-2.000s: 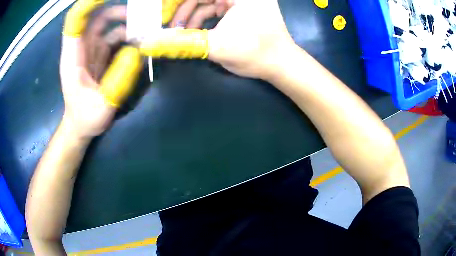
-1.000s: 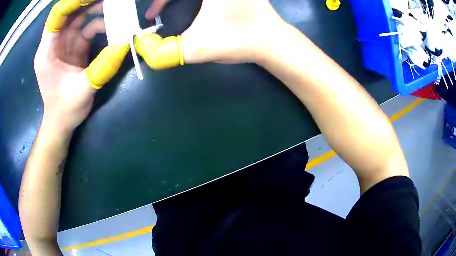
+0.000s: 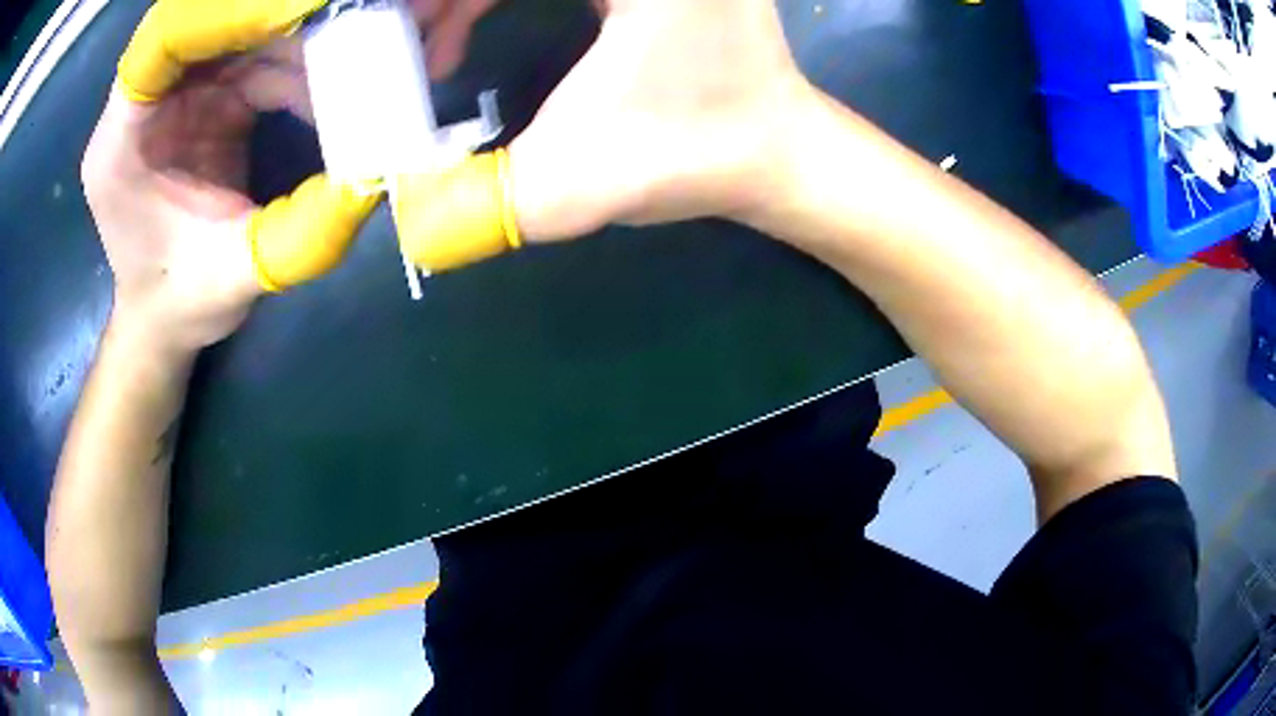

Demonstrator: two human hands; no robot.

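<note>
A white driver unit [image 3: 367,95] is held upright between my two hands near the top edge. A thin white lead wire [image 3: 412,266] hangs from its lower end, and a small pale side piece [image 3: 473,123] sticks out on its right. My left hand [image 3: 196,196], with yellow finger cots on thumb and finger, grips the unit's left side and lower end. My right hand [image 3: 588,154], with a yellow cot on the thumb, presses its lower right corner. The right fingers are partly cut off by the top edge and blurred.
A blue bin [image 3: 1119,154] at the upper right holds white-and-black wired units [image 3: 1203,84]. Part of another blue bin [image 3: 20,595] shows at the left edge. A dark table [image 3: 518,378] lies below my hands. A pale belt rail [image 3: 53,56] curves at the upper left.
The unit has come lower and further into view, and it now stays between both hands. The small side piece shows more clearly. The loose yellow discs have nearly left the top of the view.
</note>
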